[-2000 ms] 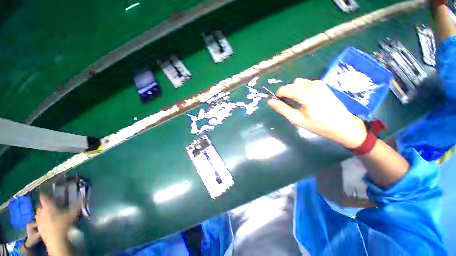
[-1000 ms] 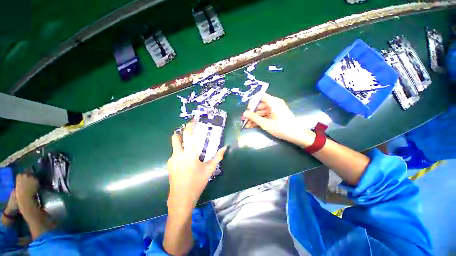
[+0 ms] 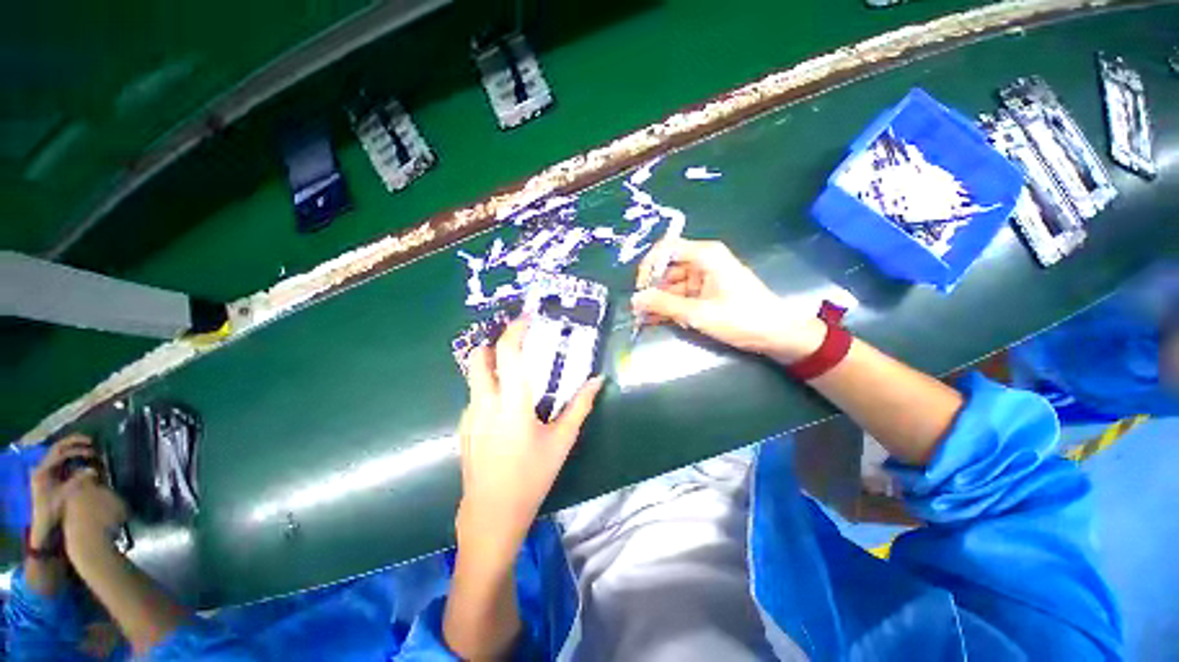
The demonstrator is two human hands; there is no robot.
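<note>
My left hand (image 3: 517, 420) holds a silver-white phone frame (image 3: 564, 339) with a dark central strip, thumb on its right edge. Part of another frame (image 3: 476, 339) shows under the fingers at its left. My right hand (image 3: 705, 300) holds a slim white pen-like tool (image 3: 663, 266), its lower end pointing down beside the frame without visibly touching it. Small white and dark pieces (image 3: 550, 243) lie loose beyond the frame, near the bench's far edge.
A blue bin (image 3: 957, 252) with white strips stands at the right, with more frames (image 3: 1050, 168) beside it. A worn whitish rail (image 3: 427, 233) borders the green belt, which carries spaced frames (image 3: 513, 80). At the left, another person's hands (image 3: 75, 498) are beside dark pieces (image 3: 162, 459).
Over the last second the left hand and its frame have shifted slightly right, and another frame shows under the fingers. Two seconds ago the frame lay alone, with the right hand at the loose pieces.
</note>
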